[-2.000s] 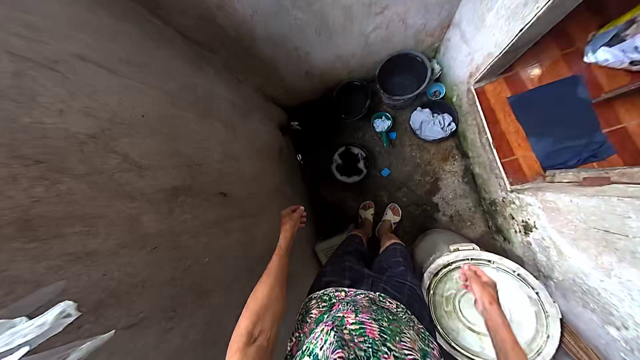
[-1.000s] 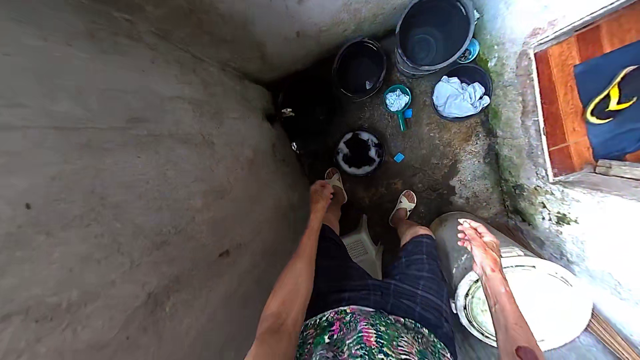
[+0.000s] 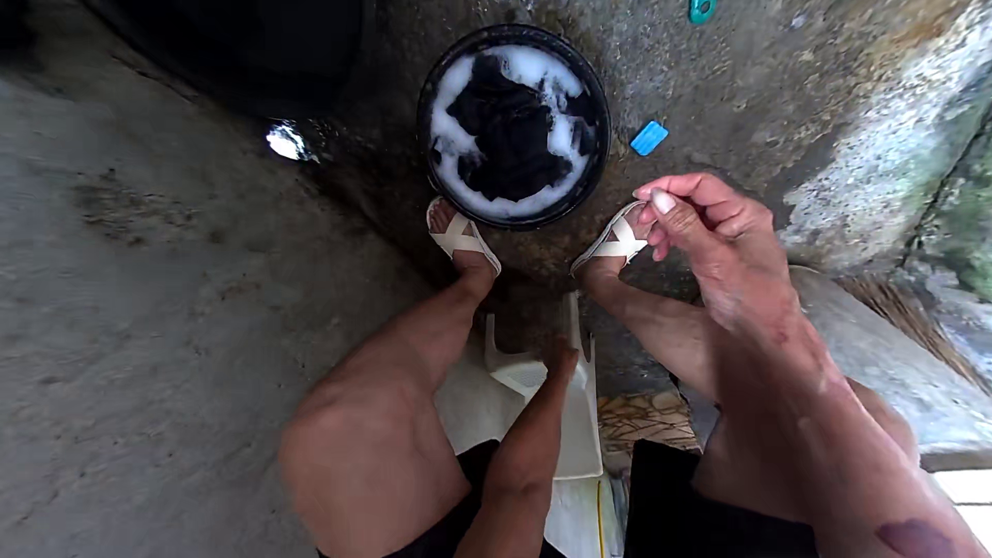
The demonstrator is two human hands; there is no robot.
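Note:
Between my legs my left hand (image 3: 561,356) reaches down to a white plastic stool (image 3: 577,434) and is on its edge; the fingers are partly hidden, with the grip seen only from above. My right hand (image 3: 717,225) hangs above my right foot, fingers curled and thumb against the index finger, with nothing visible in it. A round black basin (image 3: 601,167) stands on the floor just ahead of my feet. Dark cloth (image 3: 515,132) and white suds fill it. Right of the basin lies a small blue block (image 3: 649,138), resembling a soap bar.
A large black tub (image 3: 232,54) stands at the upper left. A concrete wall (image 3: 155,325) rises on the left. At the top right shows a teal handle end (image 3: 701,9). Bundled thin sticks (image 3: 914,325) lie by a grey container (image 3: 860,349) on the right. My white sandals (image 3: 457,236) flank the basin.
The view has come much closer to the basin and floor. My left hand has gone down from beside my knee to the white stool. My legs are now bent and spread.

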